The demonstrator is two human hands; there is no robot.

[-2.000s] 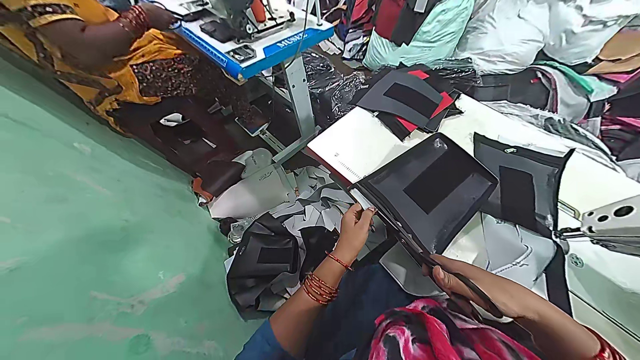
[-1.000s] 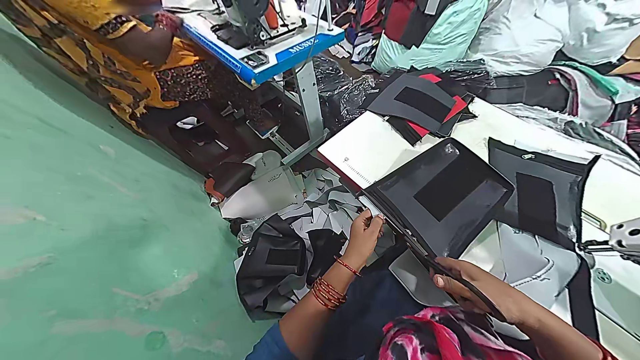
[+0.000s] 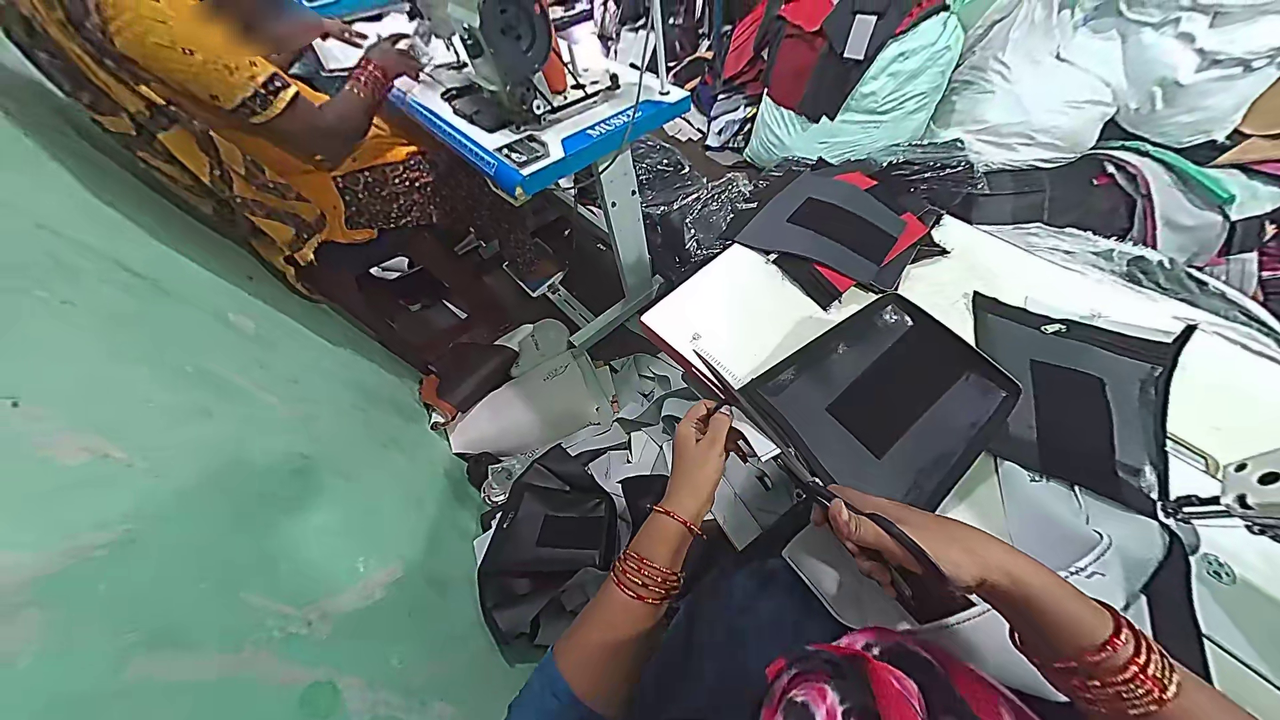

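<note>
My right hand is closed around the handles of large scissors, whose blades lie along the left edge of a black fabric panel. A darker rectangular patch crosses that panel. Left of the blades, my left hand pinches something small and dark near the panel's edge; its exact shape cannot be made out. The panel rests on a white sewing machine table. Another black panel with a dark patch lies to its right, and a stack of black and red pieces lies behind it.
Fabric scraps and a black piece are heaped below left. A co-worker sits at another sewing machine table. Filled plastic bags stand behind. A green wall borders the left, and part of a sewing machine head juts in at right.
My left hand has come away from the panel's edge a little. The scissor blades, hard to make out before, now show apart along that edge. The co-worker's hands have shifted near the other machine.
</note>
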